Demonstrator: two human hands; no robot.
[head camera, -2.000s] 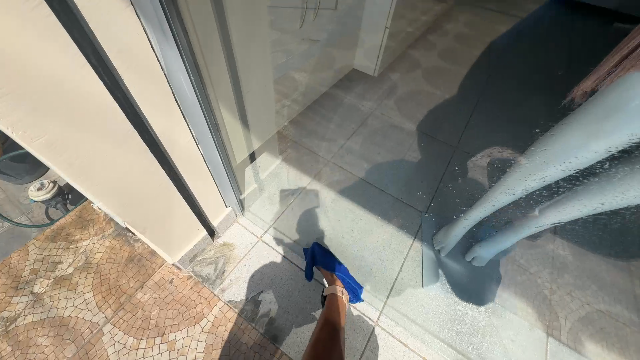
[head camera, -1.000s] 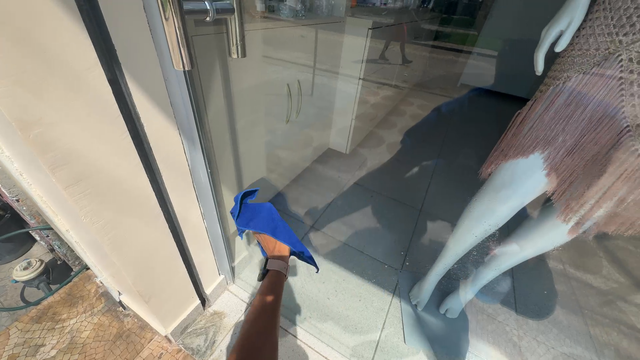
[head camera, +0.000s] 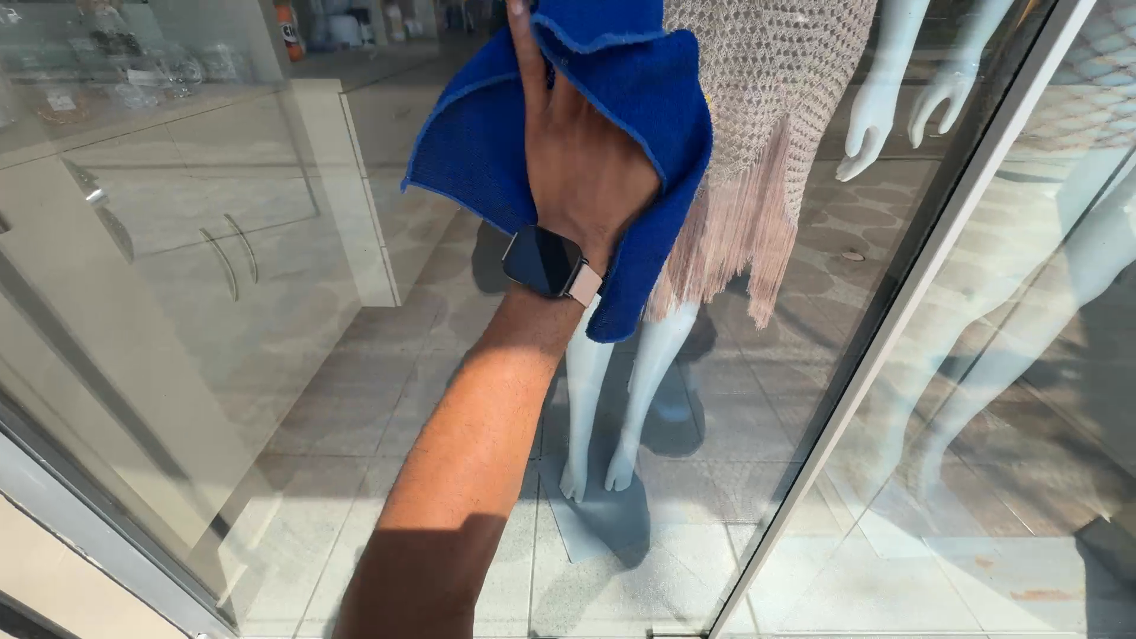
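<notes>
My left hand is at the upper middle, its back toward me, holding a blue cloth against the glass pane. Folds of the cloth cover most of the fingers; one finger extends along the left side. The cloth's corners hang out on both sides of the hand. A dark-faced watch with a pale strap is on the wrist. Behind the glass, a pale mannequin wears a knitted, fringed garment. My right hand is out of view.
A metal frame strip runs diagonally on the right, with reflected legs beyond it. Another frame edge is at lower left. Behind the glass stand a light cabinet with curved handles and glassware. The mannequin's base rests on floor tiles.
My left hand and the cloth have moved up the glass from near its bottom edge. The view has shifted up and to the right.
</notes>
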